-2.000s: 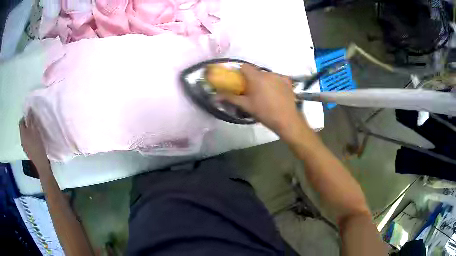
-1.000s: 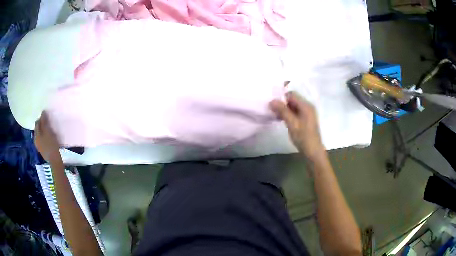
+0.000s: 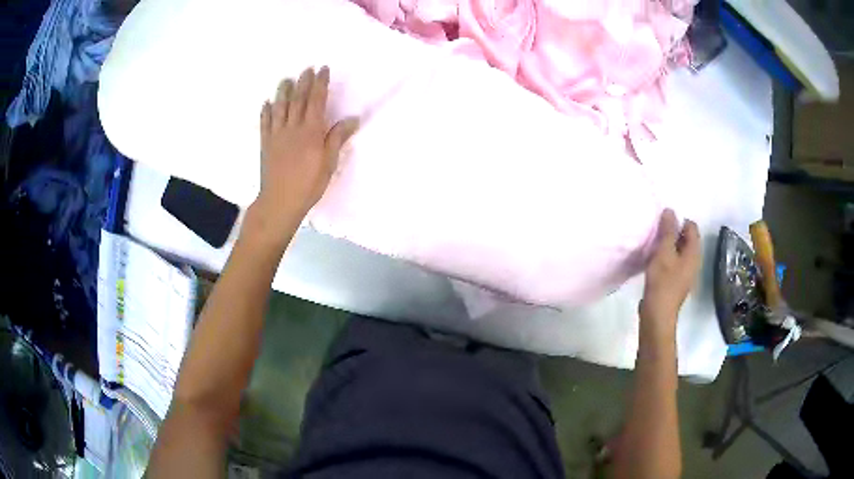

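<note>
A pink garment (image 3: 487, 196), almost white under the light, lies spread over the long white padded board (image 3: 178, 84). My left hand (image 3: 300, 145) lies flat on the cloth near the garment's left edge, its fingers apart. My right hand (image 3: 672, 262) is at the garment's right end, thumb and fingers pinching its edge. The steam iron (image 3: 743, 281), with dark metal body and yellow-brown handle, stands at the table's right edge, untouched, partly over the blue rest (image 3: 746, 349).
A crumpled pink pile (image 3: 552, 47) lies behind the board. A black flat object (image 3: 199, 210), possibly a phone, lies left. A second white board with blue underside (image 3: 791, 47) is far right. Dark blue garments (image 3: 56, 206) are far left. A pale hose (image 3: 824, 329) runs right from the iron.
The iron was first in my right hand over the cloth, then set down at the right. My left hand has moved from the garment's near left edge onto its top. The view has turned and shifted.
</note>
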